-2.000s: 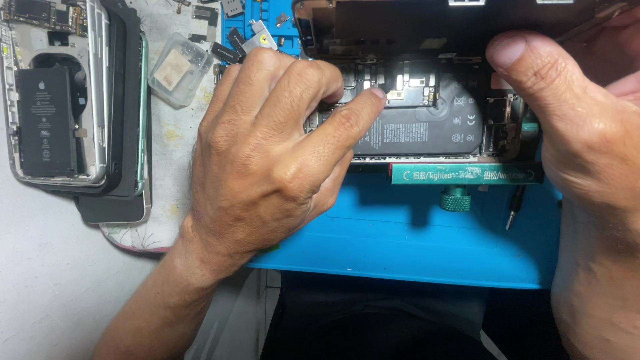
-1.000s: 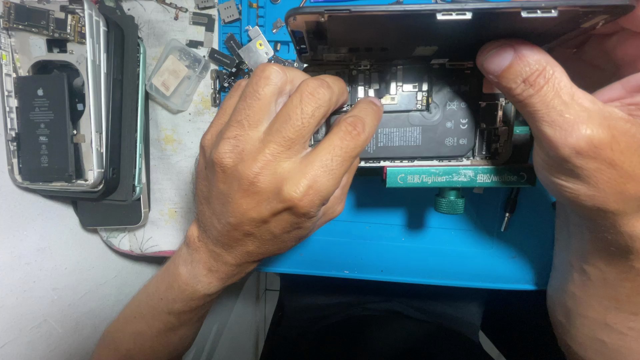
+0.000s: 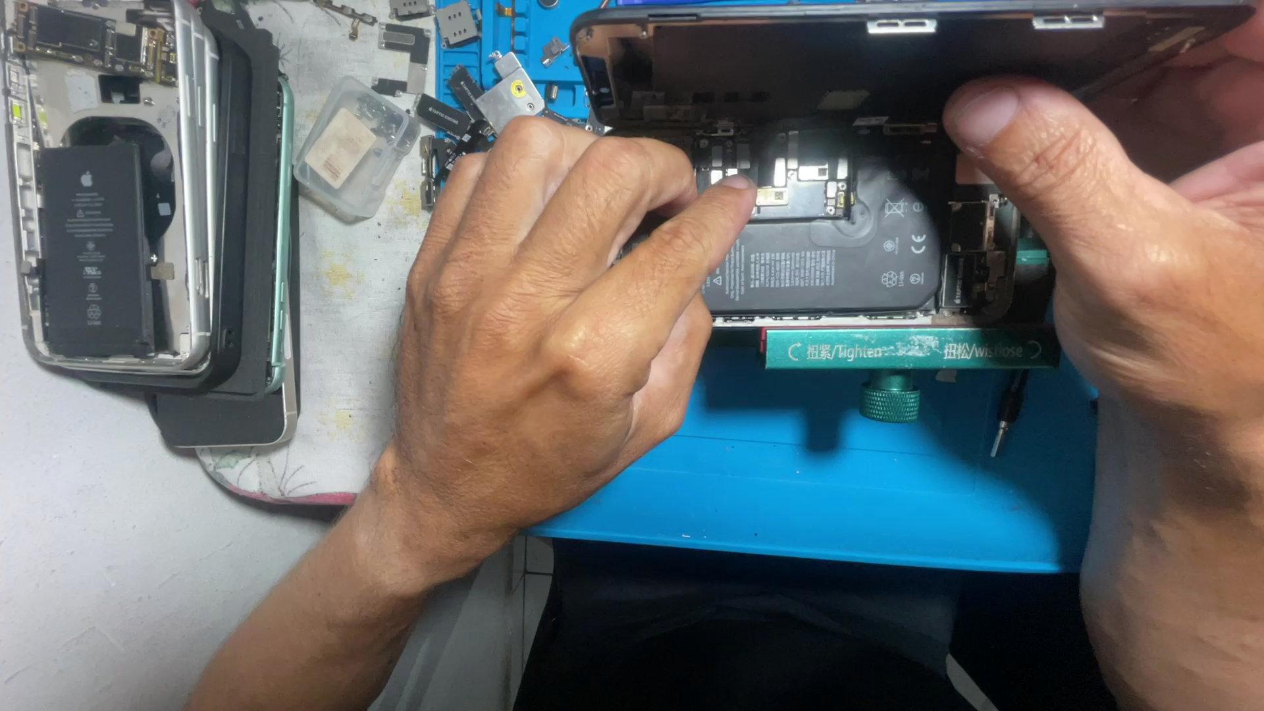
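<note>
An opened smartphone lies in a green clamp (image 3: 908,349) with a knurled knob (image 3: 890,396); its black battery (image 3: 820,267) and logic board (image 3: 805,188) show. My left hand (image 3: 553,326) rests over the phone's left end, its index fingertip touching the board's connector area; nothing is seen held in it, though its thumb is hidden. Above the phone's body, my right hand (image 3: 1106,217) grips the raised, tilted display assembly (image 3: 731,64) at the right, thumb on its inner side. The fingers behind the display are mostly hidden.
At the left stand stacked phone housings (image 3: 222,197), one holding a loose battery (image 3: 96,252). Beside them are a clear plastic box (image 3: 355,148) and small metal brackets (image 3: 511,94). A small screwdriver (image 3: 1007,410) lies on the blue mat (image 3: 790,494) below the clamp's right end.
The display assembly's upper edge has come further into view, held by my right hand throughout. My left index finger stays at the board, with only slight movement.
</note>
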